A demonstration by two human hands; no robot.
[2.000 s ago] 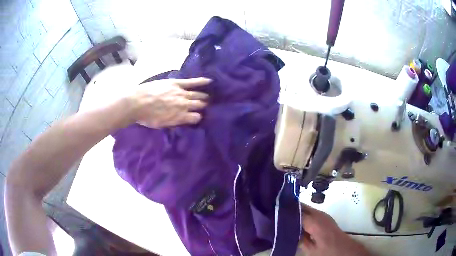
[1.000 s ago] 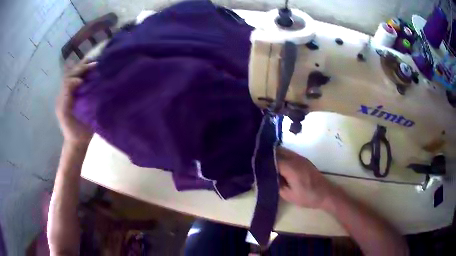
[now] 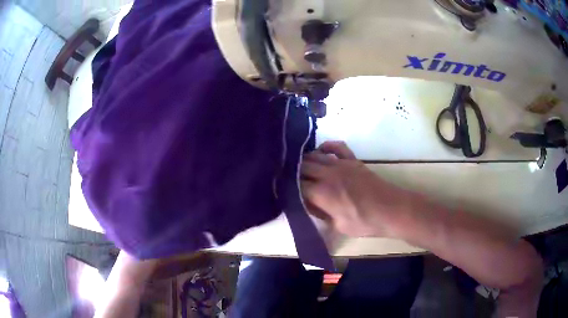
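The bunched purple garment (image 3: pixel 180 136) covers the table left of the needle and reaches its front edge. A narrow dark purple strip with pale edges (image 3: pixel 293 186) runs from under the presser foot (image 3: pixel 301 99) and hangs over the front edge. My right hand (image 3: pixel 336 189) lies just right of the strip below the needle, fingers bent at the cloth edge; its fingertips are partly hidden. My left hand is hidden under the garment at the lower left; only the forearm (image 3: pixel 127 282) shows.
The cream sewing machine head (image 3: pixel 386 37) with blue lettering spans the top right. Black-handled scissors (image 3: pixel 462 121) lie right of the needle. A small black fitting (image 3: pixel 548 135) and a dark scrap (image 3: pixel 562 176) are at the far right. A dark wooden chair back (image 3: pixel 71 53) stands upper left.
The view has moved closer to the needle area. My left hand has gone from on top of the garment, past its left edge, to beneath it. The garment is spread toward the front.
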